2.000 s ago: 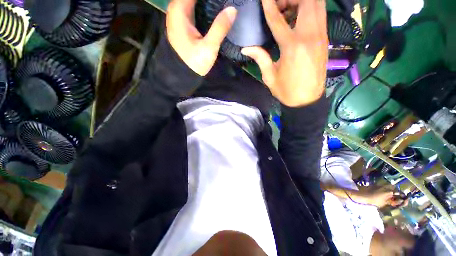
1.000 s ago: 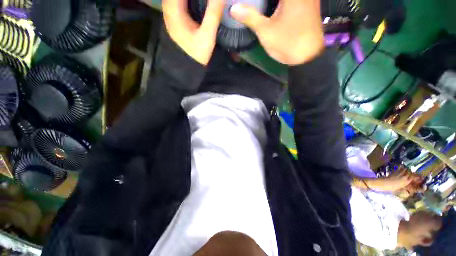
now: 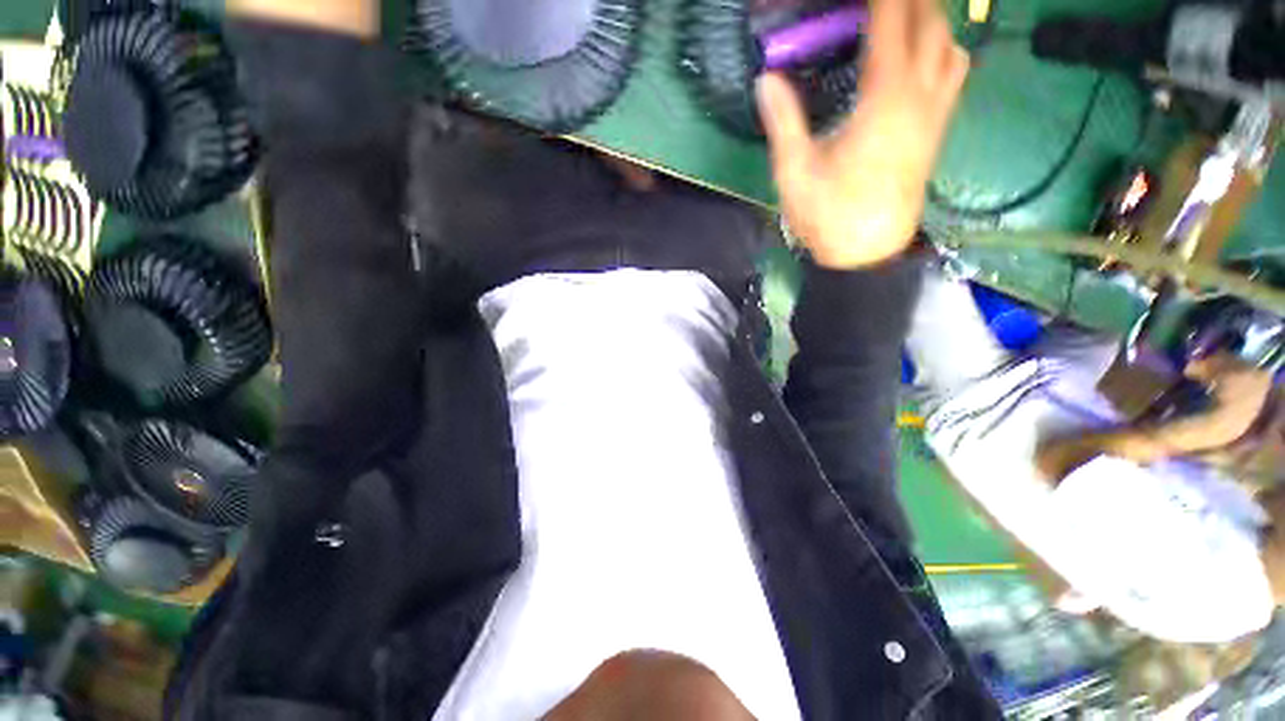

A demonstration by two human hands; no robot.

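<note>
A black ribbed fan head (image 3: 529, 35) lies on the green bench at the top centre, cut off by the top edge, grey disc up. My right hand (image 3: 867, 162) is beside it to the right, thumb and fingers around a black fan part (image 3: 722, 64) with a bright purple cell (image 3: 813, 37) on it. Some fingertips are hidden or cut off. My left hand (image 3: 303, 13) shows only as a strip of skin near the wrist at the top left edge; its fingers are out of the picture.
Several black fan heads (image 3: 176, 331) and a round grille (image 3: 190, 479) lie at left, beside cream-yellow ribbed parts (image 3: 50, 211). A black cable (image 3: 1050, 190) lies on the bench at right. Another person (image 3: 1156, 542) sits at the lower right.
Both hands have let go of the fan head. My left hand has moved up and left, mostly out of the picture. My right hand has moved right to the part with the purple cell.
</note>
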